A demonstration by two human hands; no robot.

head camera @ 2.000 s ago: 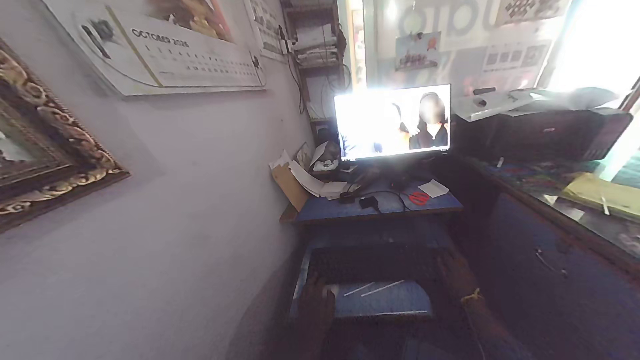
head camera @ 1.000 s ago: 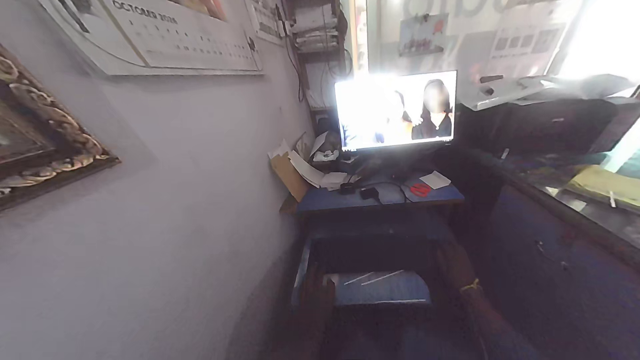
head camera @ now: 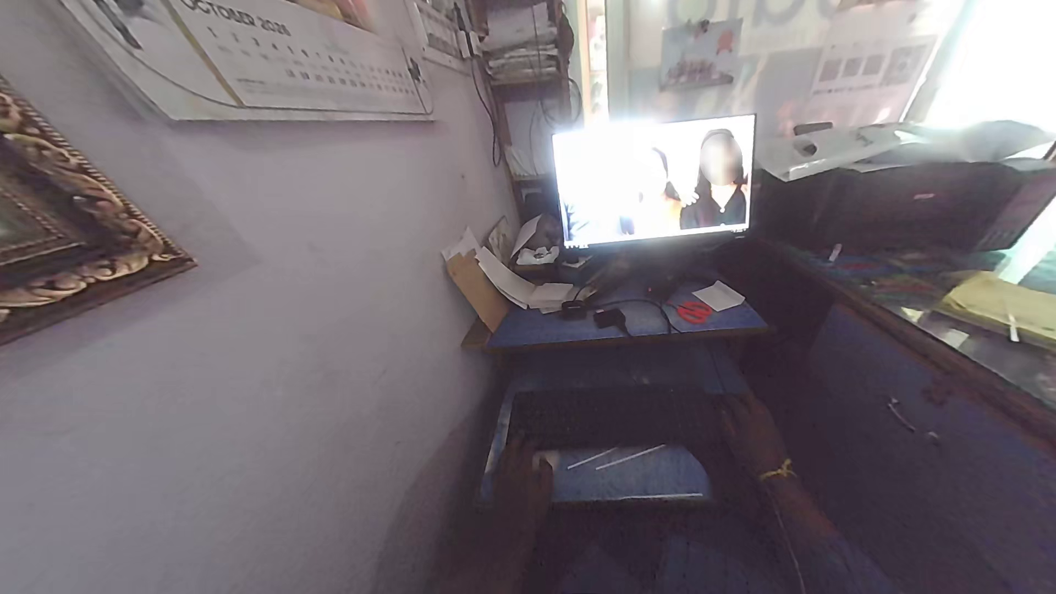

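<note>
A dark keyboard (head camera: 615, 415) lies on a blue pull-out tray (head camera: 643, 474) beneath the desk. My left hand (head camera: 524, 474) is at the keyboard's near left corner, its fingers in shadow. At the keyboard's right end rests my right hand (head camera: 747, 425), palm down, with a yellow thread round the wrist; whether a mouse lies under it is too dark to tell. Behind, on the blue desk top (head camera: 544, 328), stands a lit monitor (head camera: 660, 181) showing a picture of people.
Papers and a piece of cardboard (head camera: 478, 289) lean at the desk's left, by the wall. Black adapters (head camera: 610, 318), a red item (head camera: 694, 312) and white paper (head camera: 719, 295) lie before the monitor. A black printer (head camera: 916, 202) stands on the right counter, above a drawer handle (head camera: 901, 414).
The view has shifted slightly. Both hands stay near the keyboard tray; no other plain change shows.
</note>
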